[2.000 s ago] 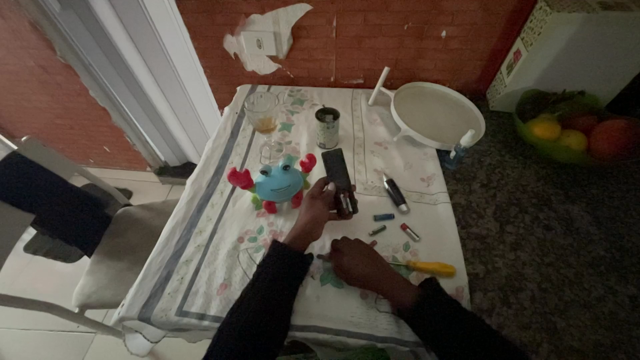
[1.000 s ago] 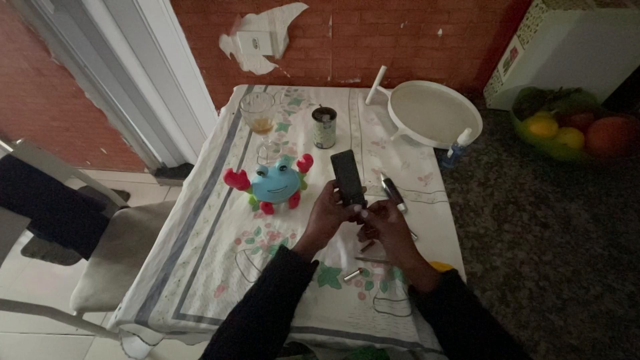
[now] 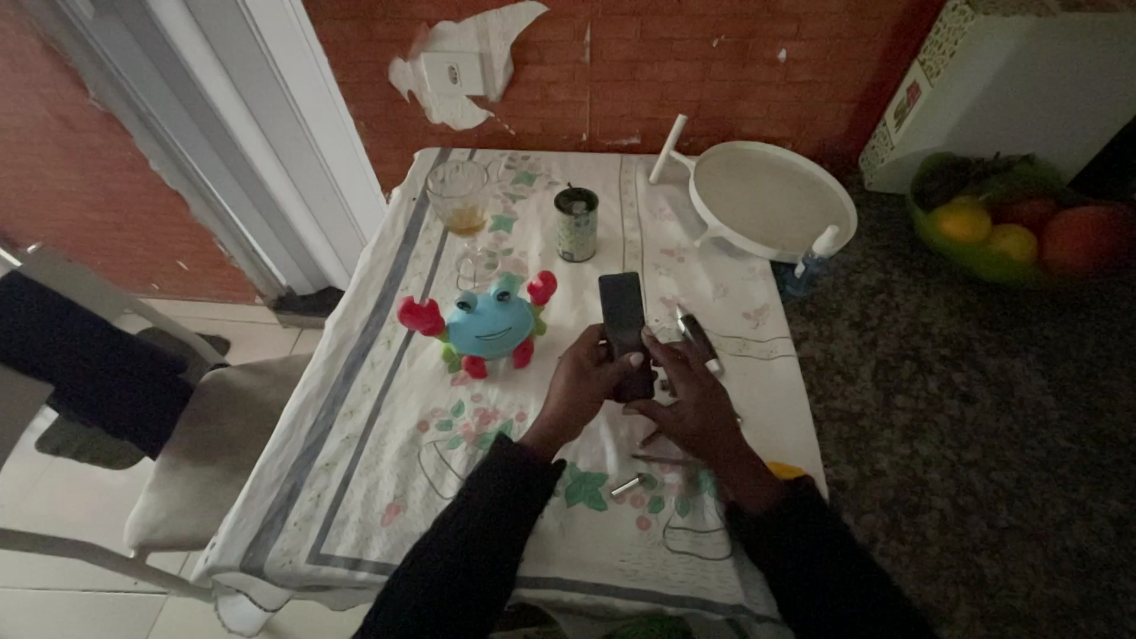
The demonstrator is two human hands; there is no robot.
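My left hand [image 3: 581, 383] grips the lower part of a dark slim handheld device [image 3: 622, 306], perhaps a remote control, its thumb across it. At its right side, the fingers of my right hand [image 3: 690, 399] also touch the device. A blue toy crab [image 3: 493, 330] with red claws stands to the left. Just beyond my right fingers lies a dark pen-like tool with a pointed metal tip [image 3: 699, 339]. A small silvery cylinder [image 3: 627, 485] rests on the cloth below my hands. The yellow handle [image 3: 784, 470] of a tool shows partly behind my right wrist.
On the floral tablecloth [image 3: 373, 497] stand a stemmed glass [image 3: 460, 200] with some liquid, an open tin can [image 3: 577, 224], a round white tray-like piece [image 3: 772, 200] and a small blue bottle [image 3: 810, 262]. A fruit bowl [image 3: 967, 257] sits on the granite counter [image 3: 958, 426]. A chair [image 3: 222, 444] is at left.
My right hand has moved up from the tablecloth beside the yellow-handled tool to the device in my left hand. It now covers the spot where several small cylinders lay two seconds ago.
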